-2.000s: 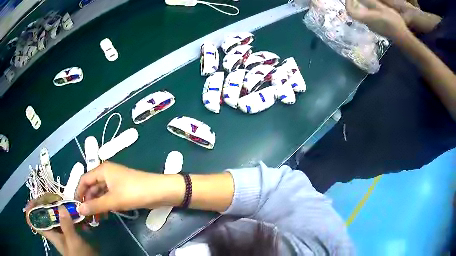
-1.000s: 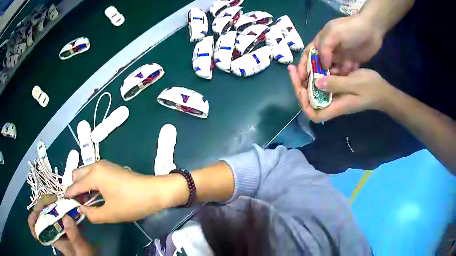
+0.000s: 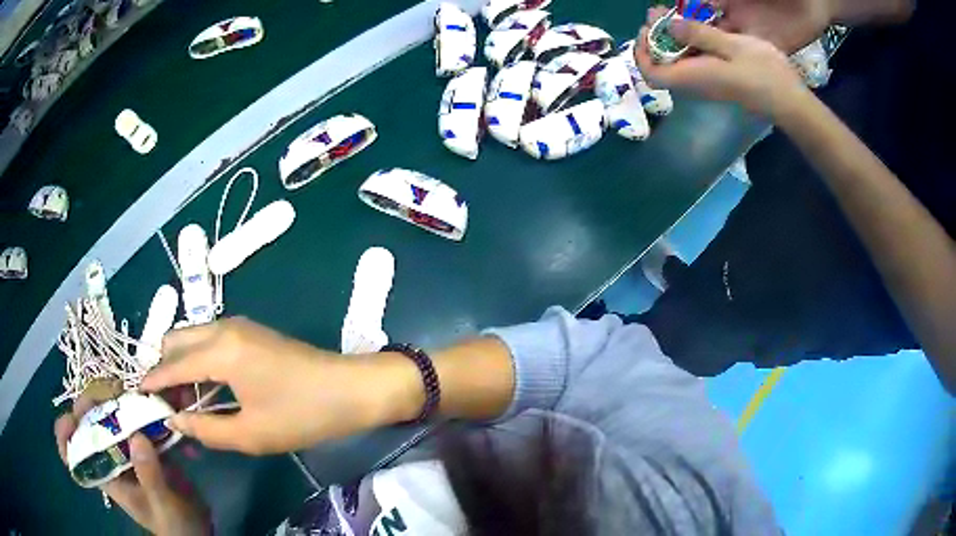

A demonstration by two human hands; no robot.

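My left hand point(image 3: 157, 492) holds a white housing shell point(image 3: 124, 421) at the lower left, its open side with a green circuit board point(image 3: 96, 467) and a blue battery facing down and towards me. My right hand point(image 3: 246, 387), with a dark beaded bracelet, has its fingertips at the shell's narrow right end and pinches a thin off-white wrist strap point(image 3: 218, 406) there. The exact strap end is hidden by the fingers. A heap of wrist straps point(image 3: 92, 351) lies just behind the shell.
Plain back covers point(image 3: 252, 237) lie beyond my right hand. Two body halves point(image 3: 327, 149) stand mid-table, with a pile point(image 3: 566, 129) of them behind. A pale dividing rail point(image 3: 225, 141) curves past the left. Another person's hands point(image 3: 734, 63) hold a shell at the upper right.
The shell has turned in my left hand, so its printed outer side shows. A strap now shows between my right fingers. The other person's hands came into view with a shell, then moved up.
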